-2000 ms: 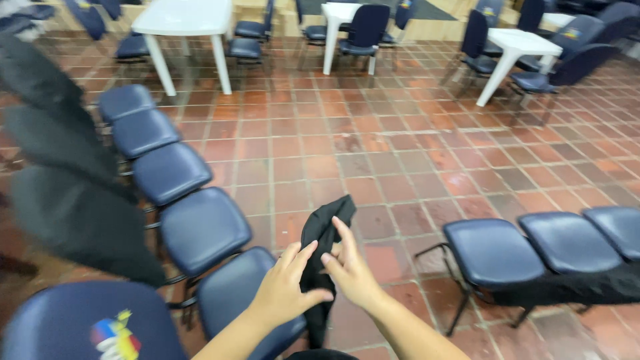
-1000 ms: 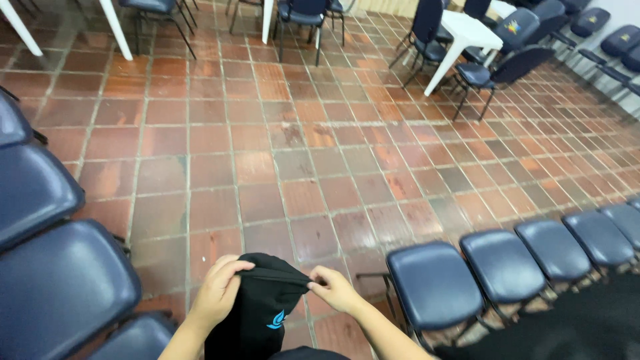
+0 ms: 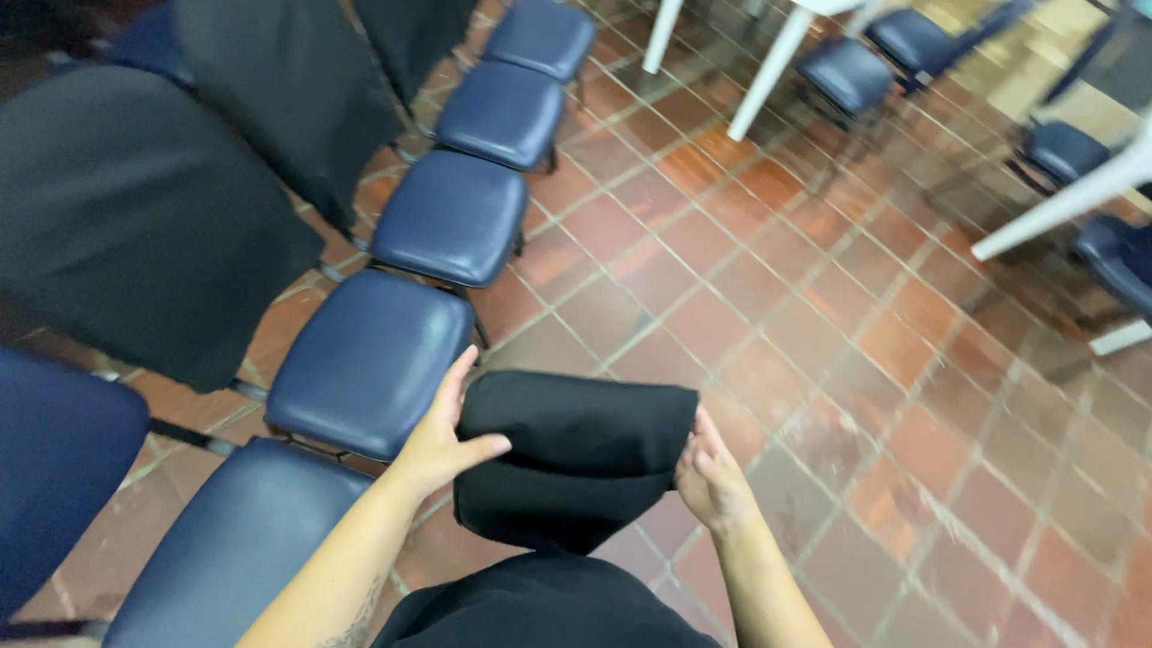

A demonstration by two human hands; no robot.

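A black cloth (image 3: 576, 427), folded over on itself, is held up in front of my body, above the tiled floor. My left hand (image 3: 450, 441) grips its left end, with the thumb on top of the fold. At the right end my right hand (image 3: 711, 468) holds the edge, its fingers partly behind the cloth. Close to my left hand is a blue padded chair seat (image 3: 373, 360). Black fabric covers (image 3: 153, 216) hang over the chair backs at the left.
A row of blue chairs (image 3: 454, 216) runs from the lower left to the top middle. An uncovered blue chair back (image 3: 54, 486) is at the left edge. White table legs (image 3: 774, 76) and more blue chairs (image 3: 846, 76) stand at the upper right on the tiled floor (image 3: 810, 405).
The cloth was narrow and upright, then spread with a blue mark showing; now it is folded into a wide bundle. My hands are farther apart. The view has swung left towards the covered chairs.
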